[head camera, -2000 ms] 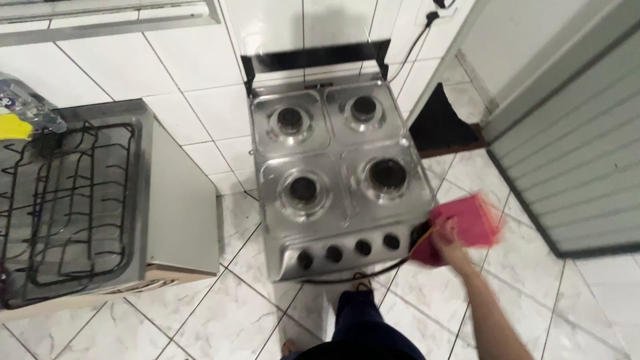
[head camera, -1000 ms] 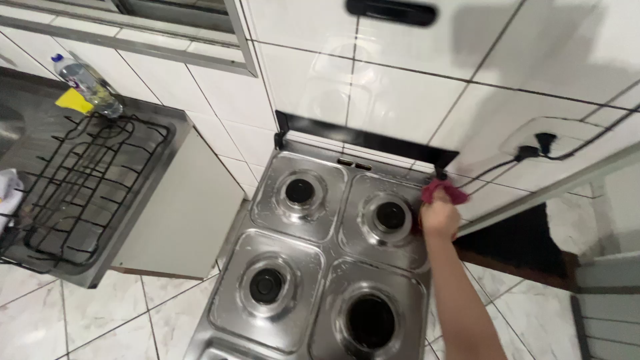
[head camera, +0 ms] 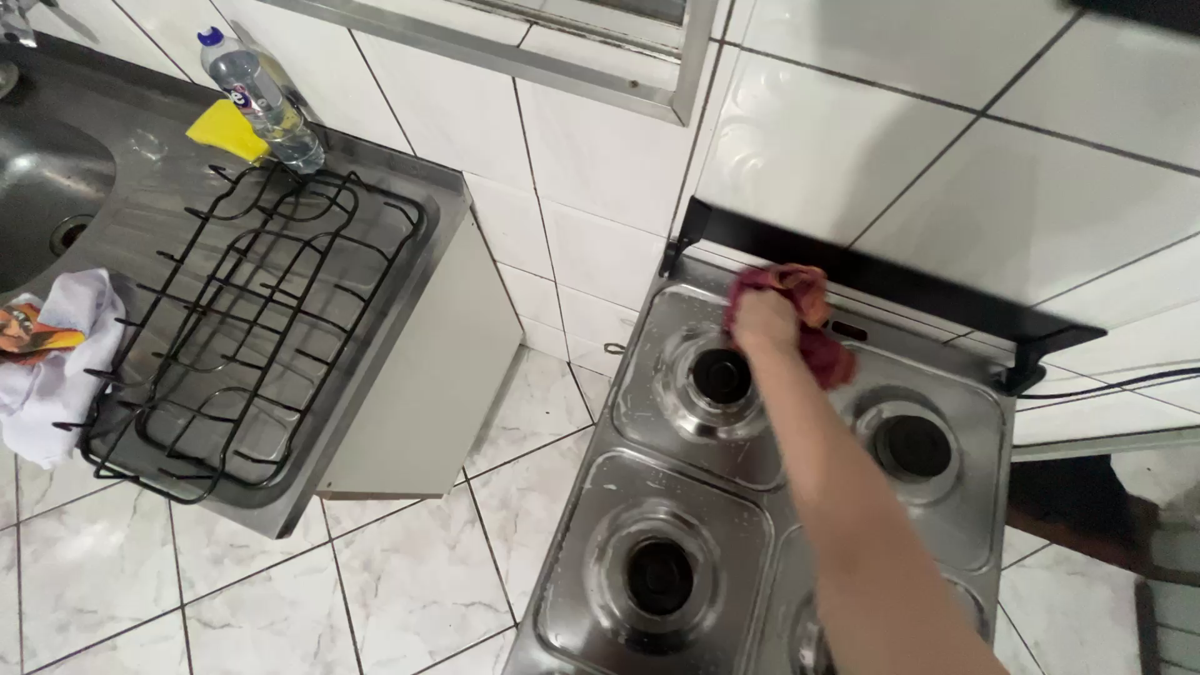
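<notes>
My right hand (head camera: 767, 323) presses a crumpled red cloth (head camera: 830, 361) onto the back edge of a stainless-steel gas stove (head camera: 600, 487), just behind the rear left burner (head camera: 722, 375). The forearm crosses the stovetop and hides part of the front right burner. Dark caps sit on the burners, and no grates lie on the stove. A black bracketed bar (head camera: 872, 272) runs along the stove's rear, close behind the cloth. My left hand is out of view.
Black stove grates (head camera: 258, 309) lie on the steel sink counter at left. Near them are a clear plastic bottle (head camera: 267, 103), a yellow cloth or sponge (head camera: 228, 131) and a white cloth (head camera: 66, 356). A black cable (head camera: 1116, 384) runs behind the stove's right side.
My right hand and the red cloth have moved from the stove's front right corner, past its back right corner, to the rear left burner. The view has shifted considerably.
</notes>
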